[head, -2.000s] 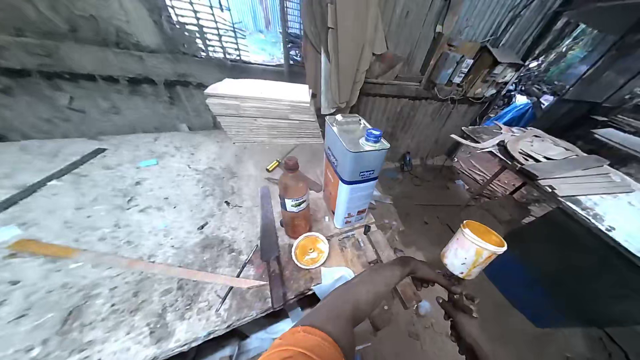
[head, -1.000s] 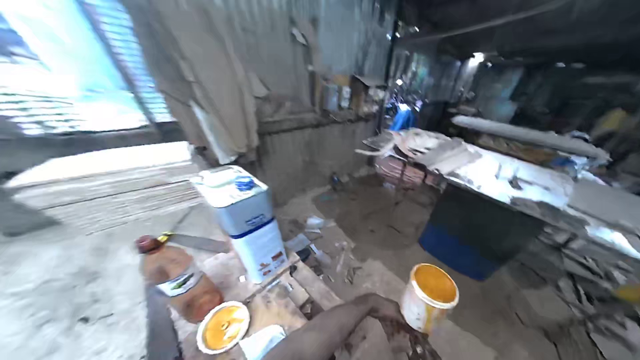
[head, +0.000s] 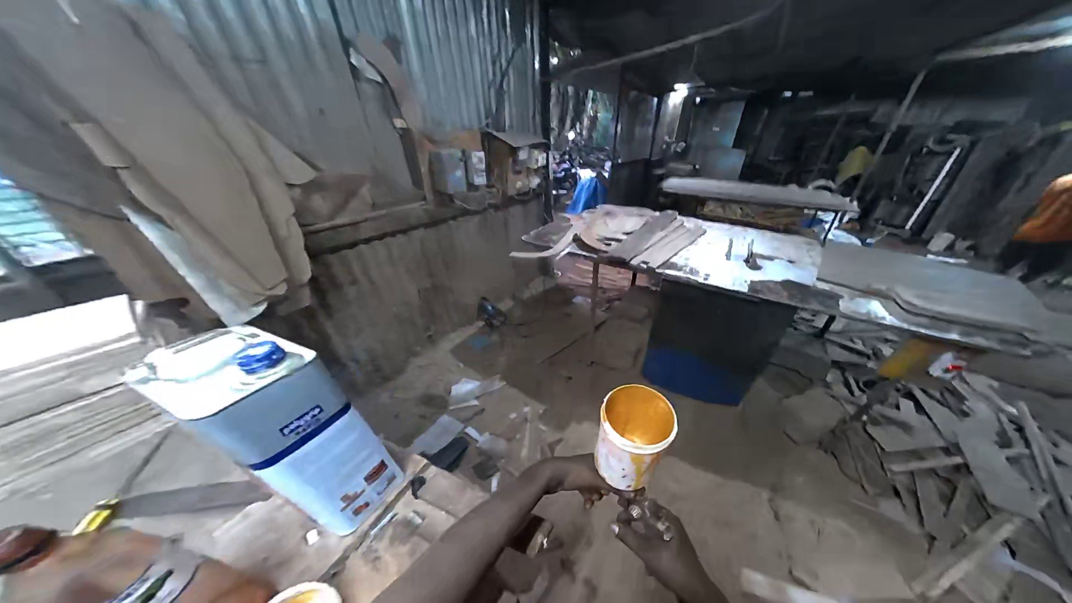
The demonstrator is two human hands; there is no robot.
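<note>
A small white plastic bucket [head: 621, 456], its inside coated orange-yellow and its wall stained with drips, is held up at the lower middle. My left hand [head: 580, 479] grips its lower left side. Just beneath the bucket is my right hand [head: 653, 529], fingers curled, with a small object at its fingertips that is too unclear to name. At the left stands a metal can [head: 293, 452] with a blue cap. A brown plastic bottle [head: 126, 565] and a white lid or dish [head: 308, 594] holding orange-yellow matter are cut off by the frame's lower edge.
Stacked boards [head: 67, 402] lie at the left. A flat blade [head: 197, 498] is behind the bottle. Ahead, a long worktable [head: 737, 251] carries wood pieces, above a dark and blue panel [head: 703, 343]. Scrap wood [head: 946, 452] heaps at the right. Someone's orange clothing [head: 1047, 213] shows at the far right.
The view has swung far to the right, away from the bench. The bucket stays at my left hand. My right hand, in sight two seconds ago, shows clearly beneath the bucket.
</note>
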